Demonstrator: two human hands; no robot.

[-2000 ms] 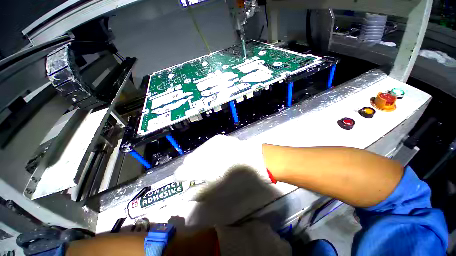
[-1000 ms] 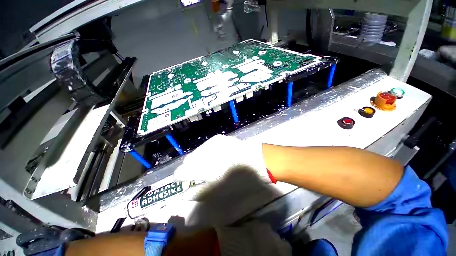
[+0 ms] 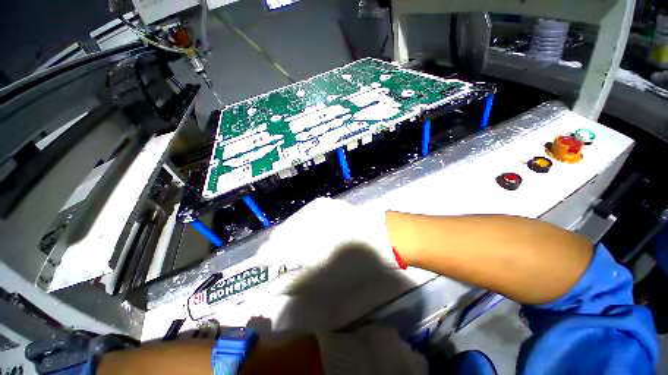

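A large green circuit board (image 3: 293,121) with white patches lies on a dark frame with blue uprights (image 3: 343,163) inside the machine. My gloved right hand (image 3: 322,236) rests on the white front ledge (image 3: 447,192), below the board and apart from it. Its fingers are overexposed and I cannot make out a grip. A label reading like "adhesive" (image 3: 238,284) shows just left of its fingers. My gloved left hand (image 3: 373,353) is at the bottom edge, partly cut off and in shadow, with its fingers unclear. A blue band is on the left wrist.
A machine head with a thin nozzle (image 3: 196,60) is at the board's upper left. Red (image 3: 509,180) and yellow (image 3: 540,164) buttons, a red-orange knob (image 3: 566,148) and a green button (image 3: 584,135) sit on the ledge's right end. A machine post (image 3: 604,66) stands behind.
The machine head with the nozzle has moved from above the board's far part to its upper left side. My hands and the board have not visibly moved.
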